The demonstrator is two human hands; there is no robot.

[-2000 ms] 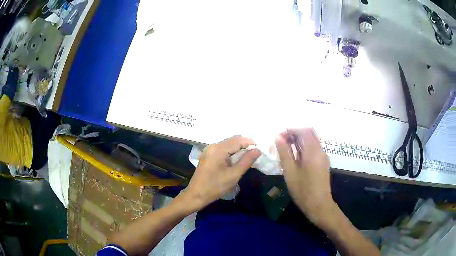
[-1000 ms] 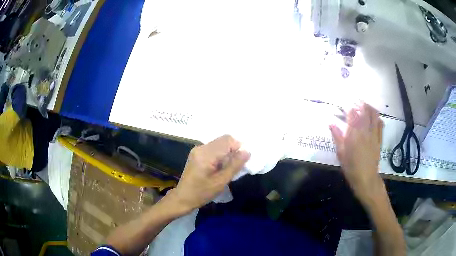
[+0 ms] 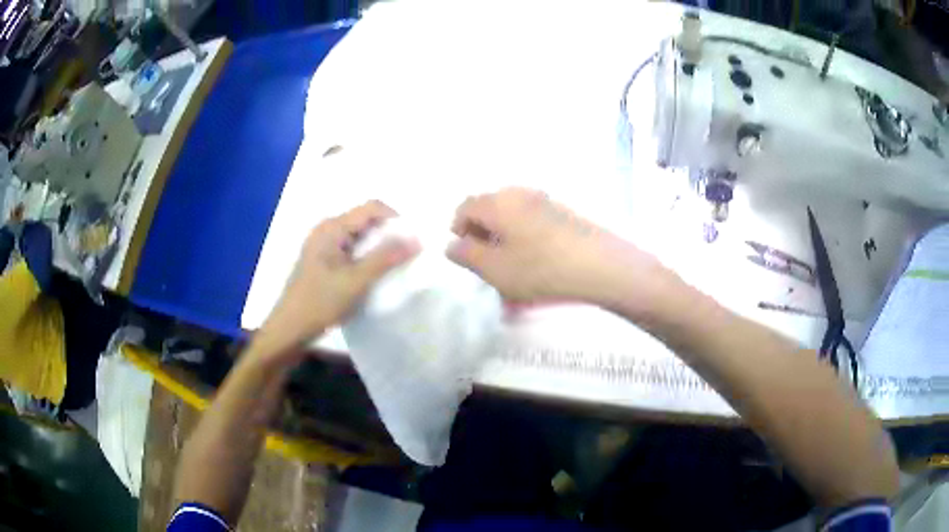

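Observation:
A white fabric piece [image 3: 421, 343] hangs from both hands over the table's front edge, its lower end tapering to a rounded tip. My left hand [image 3: 338, 265] pinches its upper left side. My right hand [image 3: 520, 244] grips it at the upper right, fingers curled. The upper part of the cloth blends into the overexposed white cloth behind. The sewing machine [image 3: 718, 114] stands at upper right, its needle area [image 3: 716, 197] lit.
Thread snips [image 3: 780, 260] and black shears [image 3: 827, 281] lie right of the needle. A printed paper sheet [image 3: 916, 312] is at far right, a blue surface [image 3: 224, 197] at left. A yellow-framed trolley with cardboard [image 3: 167, 447] stands below left. A ruler scale [image 3: 604, 366] runs along the front edge.
The view has shifted, showing more of the machine. My right hand has come back left from near the snips and holds the cloth. My left hand has moved up and left with the cloth.

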